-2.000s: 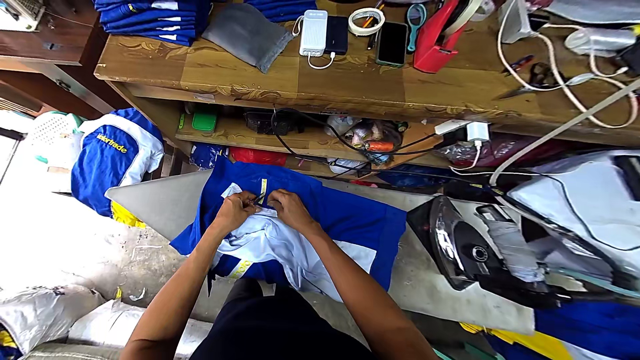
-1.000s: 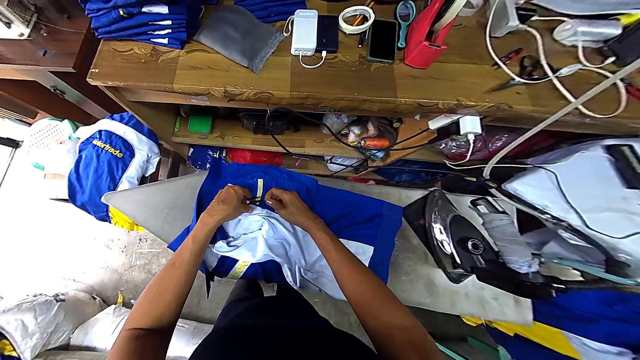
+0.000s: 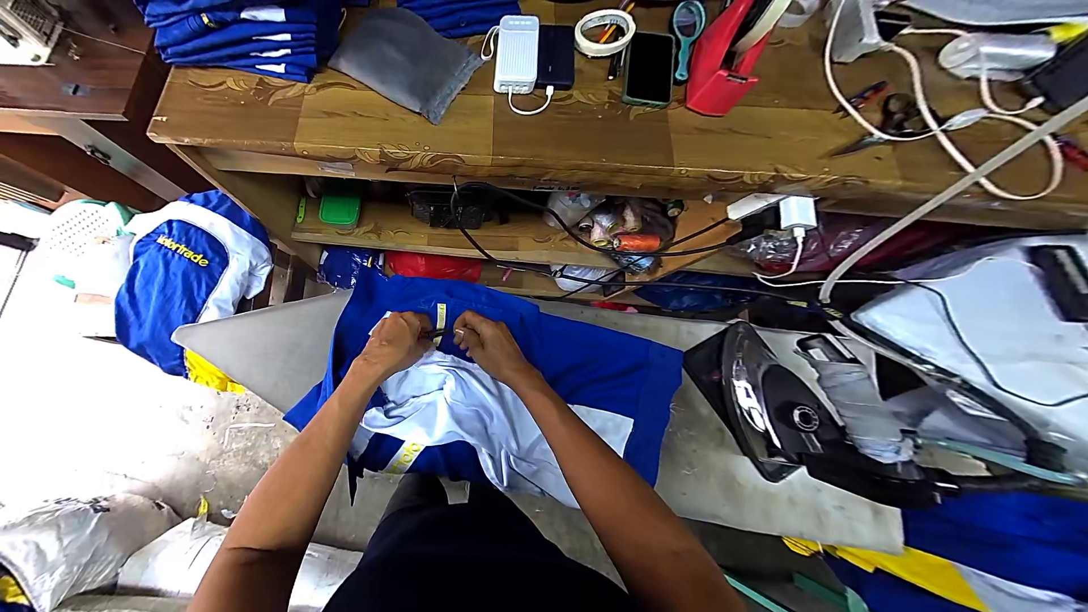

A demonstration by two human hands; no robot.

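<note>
A blue garment (image 3: 586,357) with a bunched pale blue-white section (image 3: 450,404) and a yellow strip lies across the grey ironing board (image 3: 280,340). Over its upper left part my left hand (image 3: 399,340) is closed around a small dark item at the yellow strip; the item is too small to name. Close to its right, my right hand (image 3: 489,340) has its thumb and fingers bent together at the cloth, and what lies between them cannot be made out. To the right, an electric iron (image 3: 773,408) rests on the board.
Behind the board stands a wooden table (image 3: 382,140) with folded blue garments (image 3: 234,38), a power bank (image 3: 517,55), a phone (image 3: 648,70), a red tape dispenser (image 3: 722,68) and scissors (image 3: 880,127). Cables hang over its shelf. A blue-white garment (image 3: 183,272) is at left; white sacks (image 3: 76,544) lie lower left.
</note>
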